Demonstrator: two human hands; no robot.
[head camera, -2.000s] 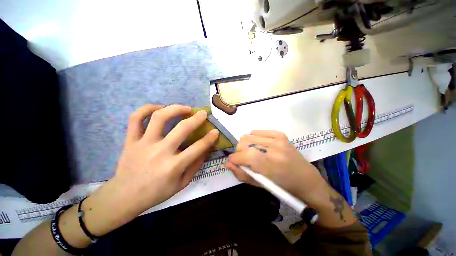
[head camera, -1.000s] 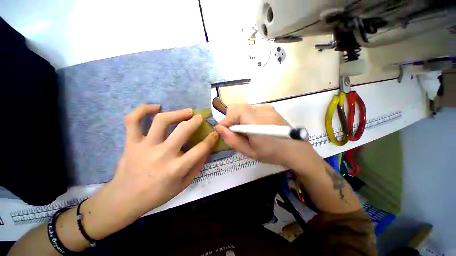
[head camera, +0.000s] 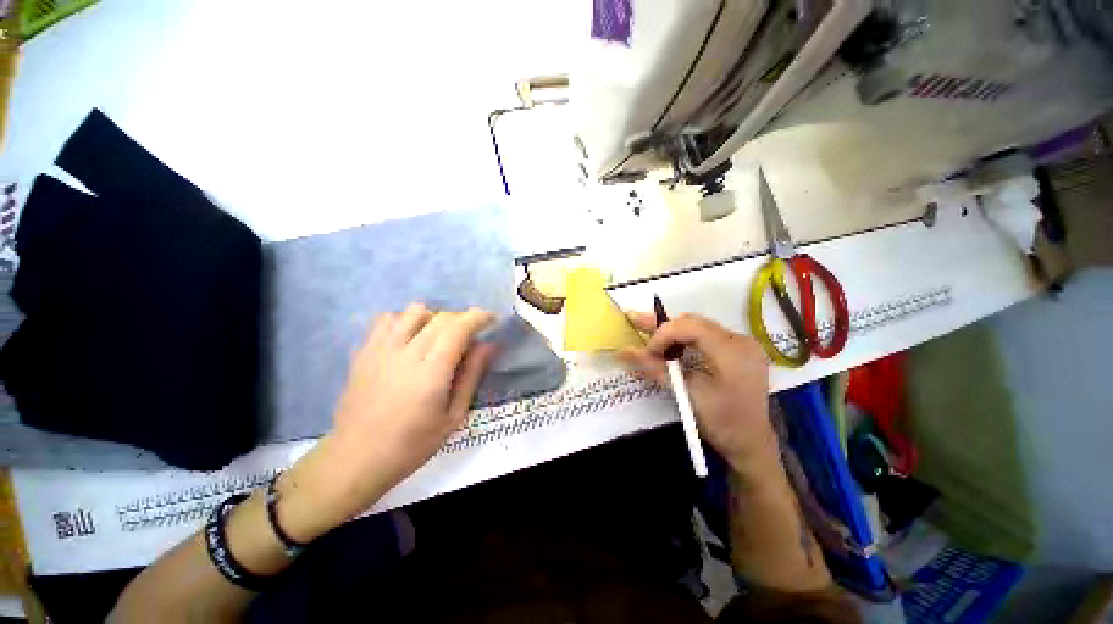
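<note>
The grey-faced cut piece (head camera: 366, 274) lies flat on the white table, its right end near the machine bed. My left hand (head camera: 409, 378) rests on it, thumb and fingers gathered at a lifted or folded part near its right end. My right hand (head camera: 720, 384) holds the small yellow marking template (head camera: 594, 319) by its lower right corner, right of the grey piece. The same hand holds the marking pen (head camera: 686, 414), white barrel down and dark tip up. Black garment pieces (head camera: 147, 311) with a notched edge cover the left end of the grey piece.
The cream-white sewing machine head (head camera: 964, 85) is at the upper right. Scissors (head camera: 799, 305) with yellow and red handles lie at the bed's front edge. The printed ruler (head camera: 537, 421) runs along the table's front edge. Bins and cloth (head camera: 964, 439) are below right.
The yellow template has left the grey piece and is in my right hand, to the right. My left hand now gathers the grey piece. The view has shifted, showing more table and black cloth at left.
</note>
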